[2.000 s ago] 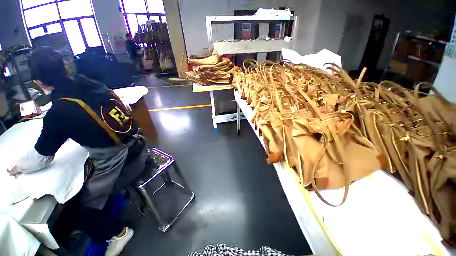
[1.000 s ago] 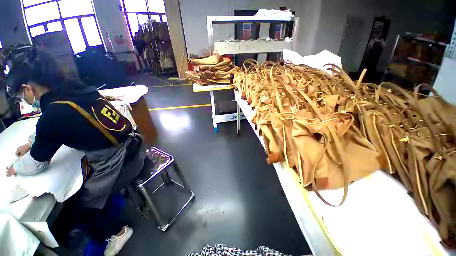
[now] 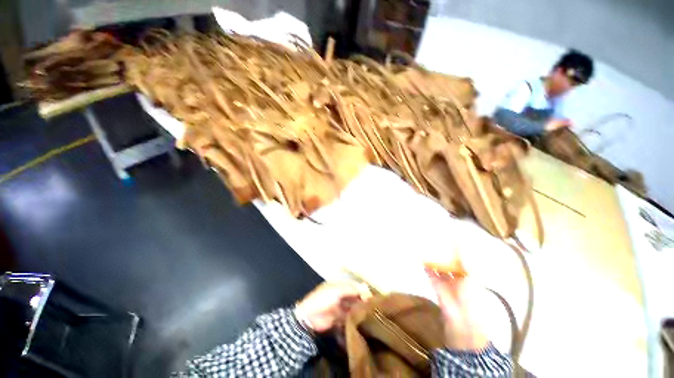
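A brown tote bag (image 3: 399, 332) lies at the near edge of the table, with its zipper line facing up and a long handle looping to the right. My left hand (image 3: 329, 304) pinches the bag's left end at a small yellowish zipper end tab (image 3: 359, 283). My right hand (image 3: 460, 310) is raised over the bag's right side, blurred, around an amber-orange glue bottle (image 3: 446, 272). Whether the nozzle touches anything cannot be told.
A large heap of brown bags (image 3: 295, 140) covers the table's far left and middle. White sheeting (image 3: 362, 229) and tan board (image 3: 584, 258) cover the tabletop. A person (image 3: 550, 96) handles a brown bag across the table. A metal stool (image 3: 74, 325) stands at lower left.
The view has swung right and down to the table. Both my hands, the tote bag and the bottle have come into view. The person at the left table is out of view.
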